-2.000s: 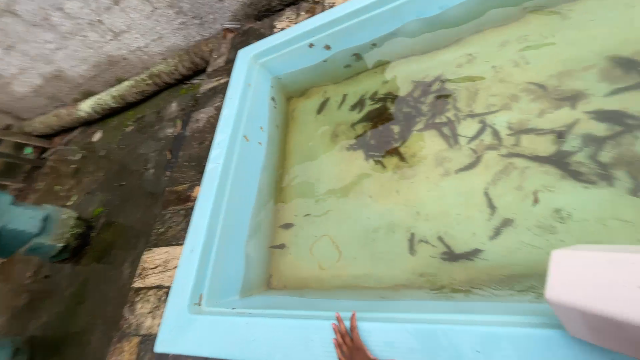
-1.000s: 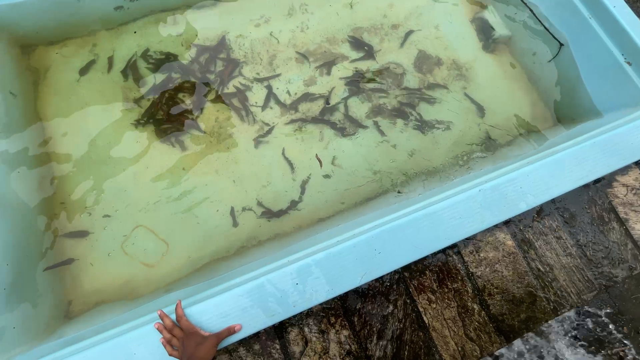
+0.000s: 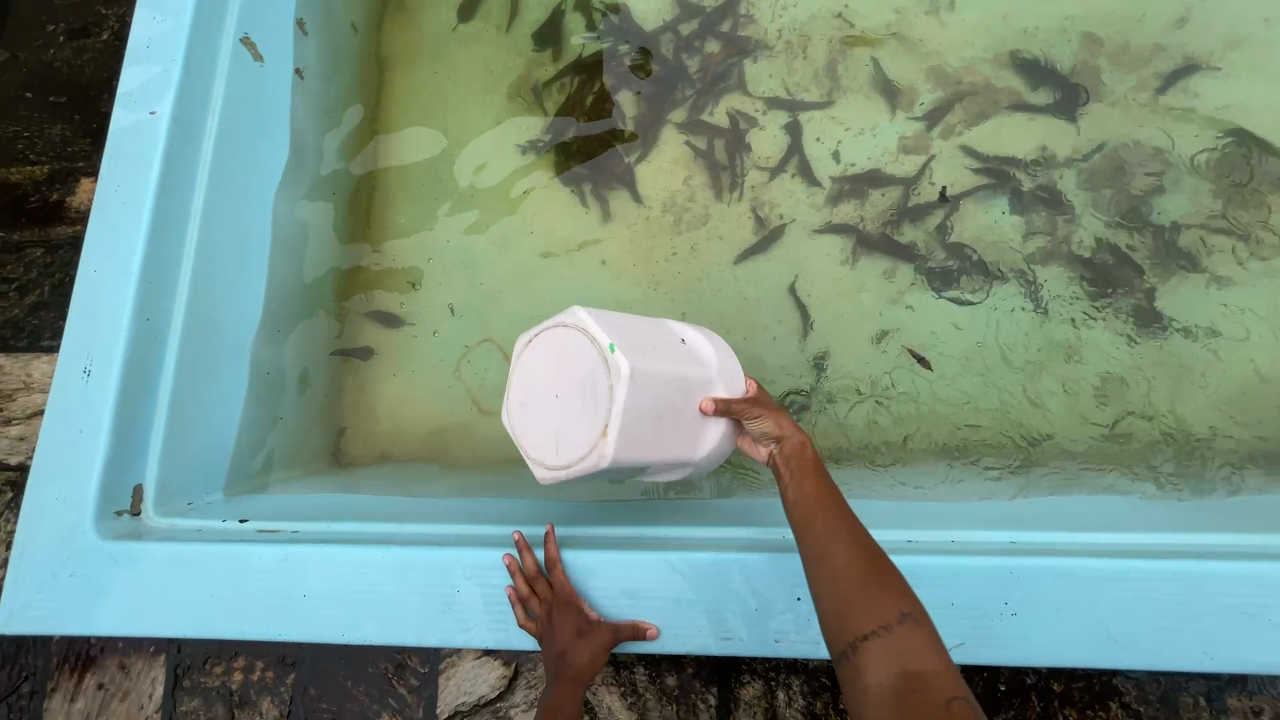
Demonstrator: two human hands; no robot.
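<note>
My right hand (image 3: 762, 425) grips the mouth end of a white plastic container (image 3: 660, 395) with an angular base, its thumb on the outer wall. The container lies tilted on its side over the water, base toward the left; its mouth and contents are hidden. Below it, my left hand (image 3: 570, 610) rests with fingers spread on the rim of a light blue tank (image 3: 400, 600), holding nothing. Dark fish (image 3: 700, 90) crowd the upper middle of the greenish water, and others are scattered to the right.
Two small fish (image 3: 385, 319) are near the tank's left wall. A dark leaf-like piece (image 3: 918, 358) is in the water right of my right hand. Stone paving (image 3: 105, 680) borders the tank at the left and below.
My right hand has come into view with the white container, part of which shows at the right edge two seconds ago. My left hand stays at the rim. The view has shifted.
</note>
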